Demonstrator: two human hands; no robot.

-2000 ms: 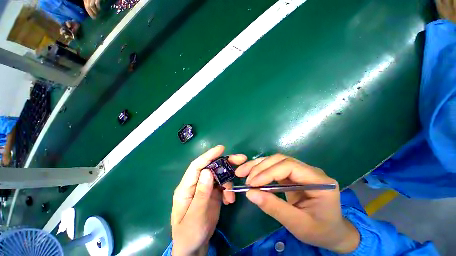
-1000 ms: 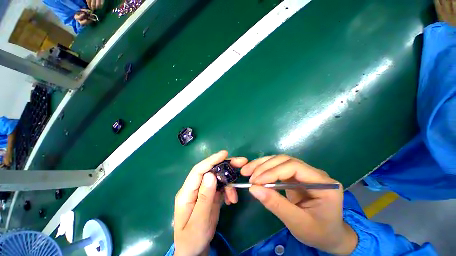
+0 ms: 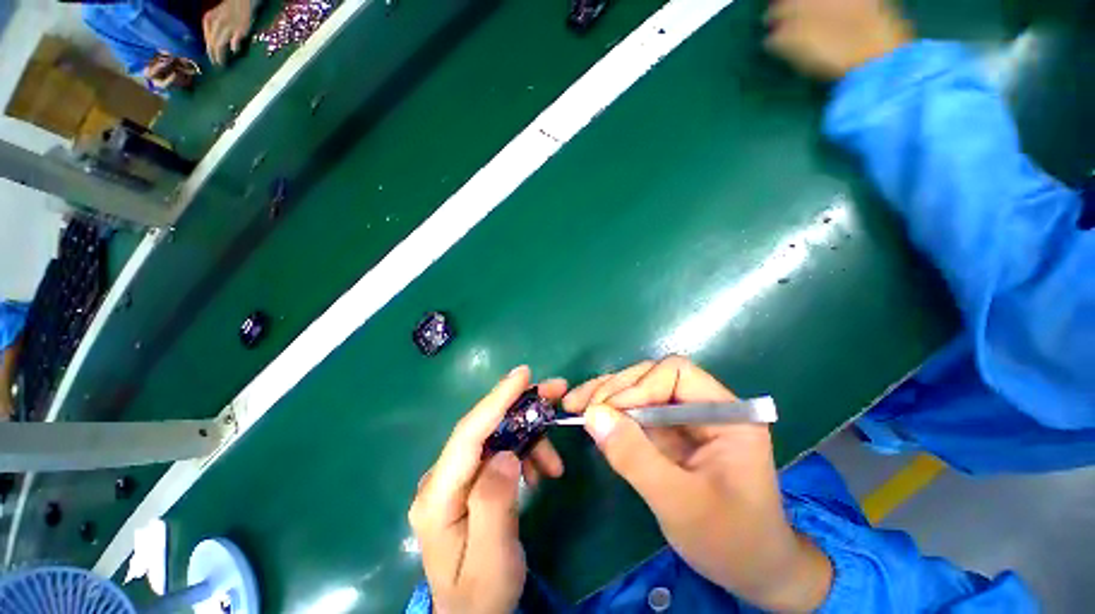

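Note:
My left hand (image 3: 474,510) holds a small black watch case (image 3: 520,426) in its fingertips, its open side with metallic detail facing up. My right hand (image 3: 708,480) holds silver tweezers (image 3: 708,413) like a pen. The tweezer tip is at the right edge of the case; whether it grips a part is too small to tell. Another watch unit (image 3: 432,333) lies on the green work surface (image 3: 624,264), ahead and left of my hands.
A white rail (image 3: 480,186) divides the surface from the belt, which carries dark units (image 3: 252,329). A blue fan (image 3: 66,590) stands at lower left. Another worker's arm (image 3: 949,180) reaches in from the right. Grey posts (image 3: 108,444) stand at left.
The case is tilted differently in my left hand, and the tweezers have turned to show their flat side. The neighbour's arm has reached over the surface. The belt units have shifted towards lower left.

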